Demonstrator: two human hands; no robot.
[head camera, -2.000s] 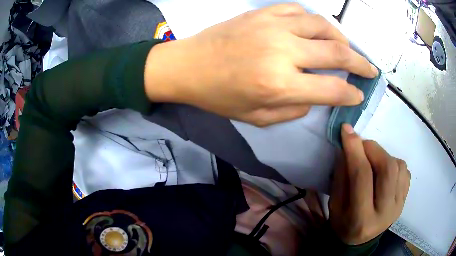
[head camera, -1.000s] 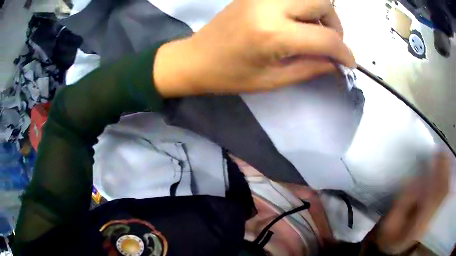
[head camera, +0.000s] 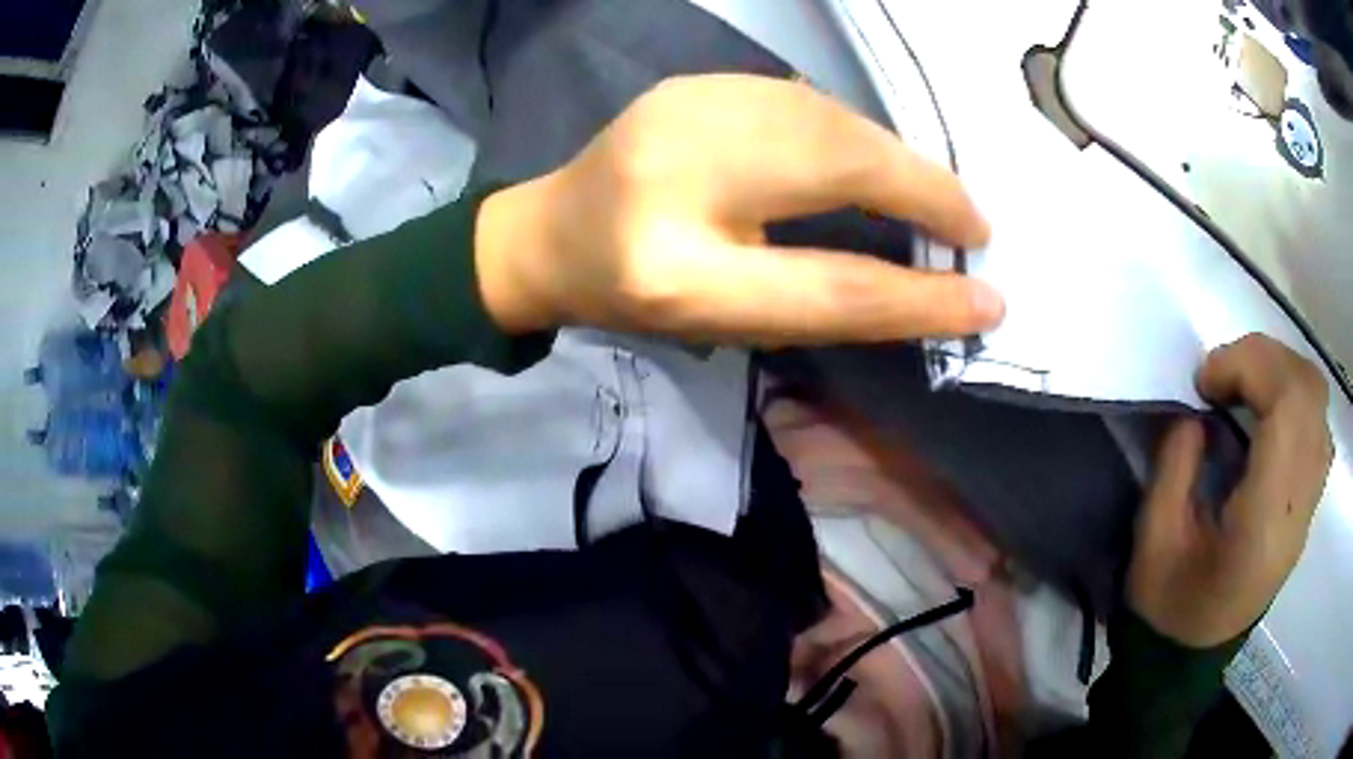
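Observation:
A garment piece of dark grey cloth with a pale edge stretches between my hands across the white table's near side. My left hand holds it by a narrow pale folded end, two fingertips on top; its thumb is hidden. My right hand holds the same piece farther right, its edge between thumb and fingers. Loose threads show at the pale fold. More dark grey cloth lies behind my left hand.
The white table has a dark curved outline and a ruler scale at its front right. A pale garment part with a shield badge lies over my lap. Cloth scraps and a red object are at the left.
The dark green strip is out of sight. The pale panel that faced up has given way to dark grey cloth between my hands. My right hand moved right and now holds the cloth.

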